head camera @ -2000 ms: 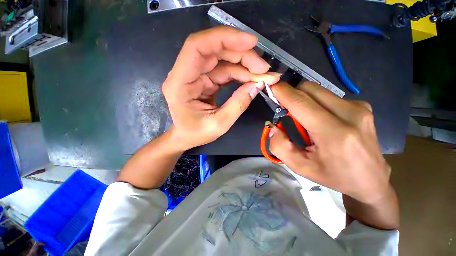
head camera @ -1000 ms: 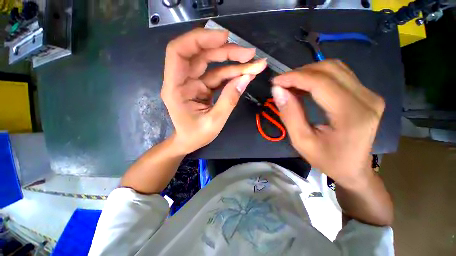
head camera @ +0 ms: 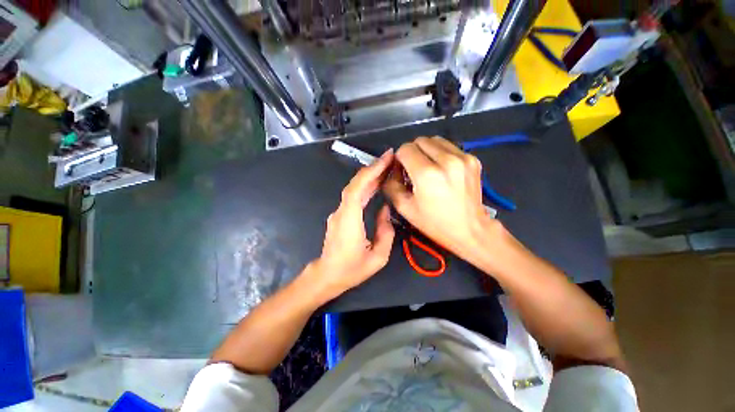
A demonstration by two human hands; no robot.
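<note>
My left hand (head camera: 353,239) is over the dark mat, its fingers curved and its fingertips against my right hand. My right hand (head camera: 442,193) is bent over the same spot, fingers curled down and hiding what is at the fingertips. The red-handled scissors (head camera: 425,259) lie on the mat below my hands; one orange-red loop shows, the blades are mostly hidden. The thin silver bar (head camera: 352,152) lies on the mat behind my hands, its middle covered. Side cutters with blue handles (head camera: 498,198) lie behind my right hand, their head hidden.
The press (head camera: 387,64) with steel columns stands beyond the mat. A metal block (head camera: 133,153) stands at the bench's left. Yellow housing (head camera: 592,105) and a cable are at the back right. Black pieces lie below the bench edge. A blue crate (head camera: 12,346) is at the left rim.
My right hand has moved in against my left; the two were apart a second ago. The scissors, in my right hand two seconds ago, now lie on the mat. The view shows more of the press.
</note>
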